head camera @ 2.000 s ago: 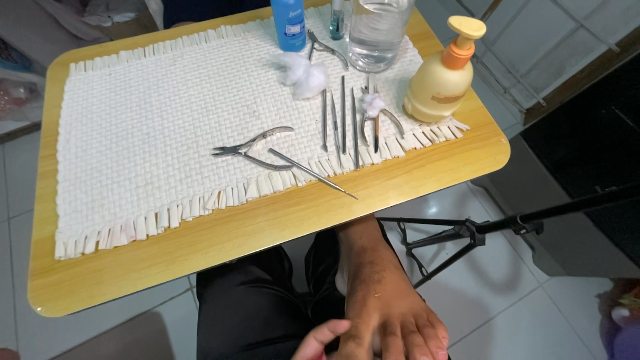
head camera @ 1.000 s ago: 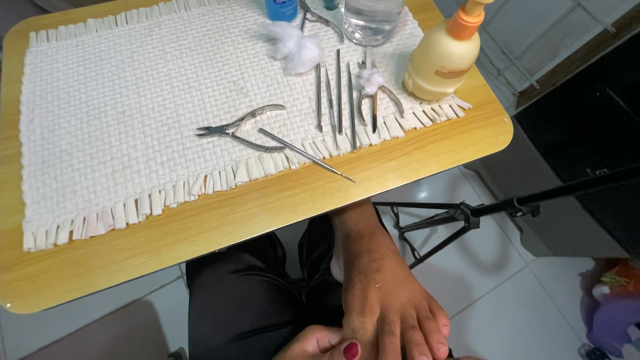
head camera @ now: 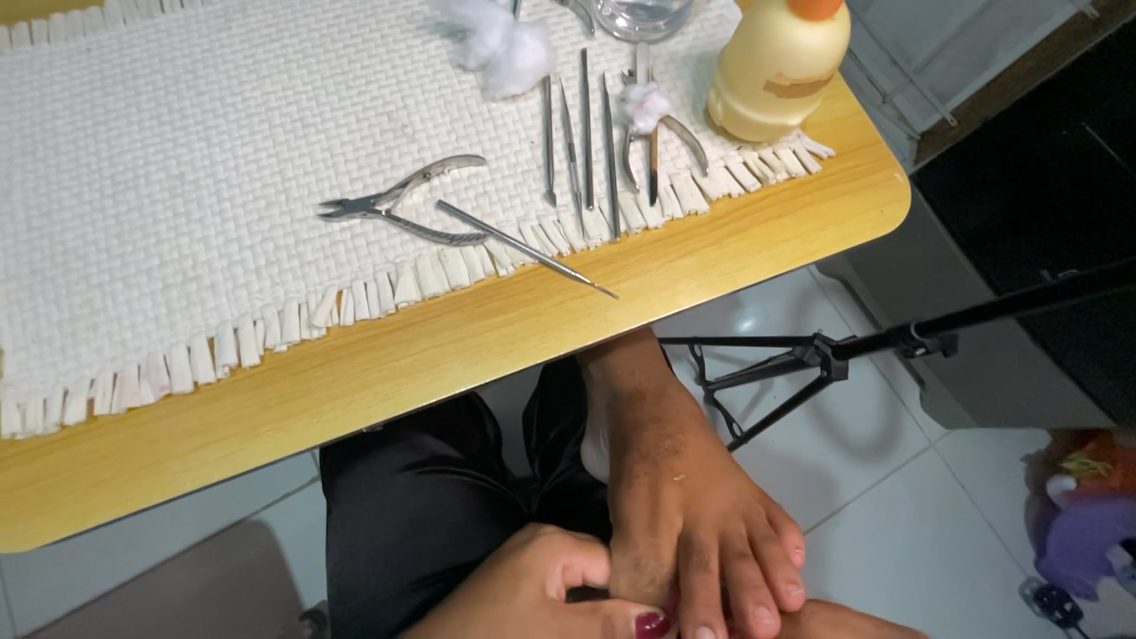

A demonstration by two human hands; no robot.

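Note:
A person's bare foot (head camera: pixel 674 479) comes out from under the table, toes toward me. My left hand (head camera: pixel 559 581), with dark red nail polish, grips its big-toe side from the left. Only part of my right hand (head camera: pixel 848 621) shows, beneath the toes at the bottom edge; its fingers are hidden. On the white woven mat (head camera: pixel 222 177) lie cuticle nippers (head camera: pixel 382 206) with a thin metal pusher (head camera: pixel 524 247) beside them, its tip over the wood. Several slim metal tools (head camera: pixel 586 133) and a second pair of nippers (head camera: pixel 688 142) with cotton (head camera: pixel 645 106) on it lie farther right.
The wooden tabletop (head camera: pixel 355 382) spans the view above the foot. On it stand a yellow bottle (head camera: pixel 781 71) and a clear container (head camera: pixel 643 13), near a cotton wad (head camera: pixel 506 49). A black tripod (head camera: pixel 825 355) stands right of the foot, and a purple object (head camera: pixel 1087 541) lies at the far right.
My left hand has come further into view along the big-toe side of the foot. Part of my right hand now shows beneath the toes. The view has moved down and closer.

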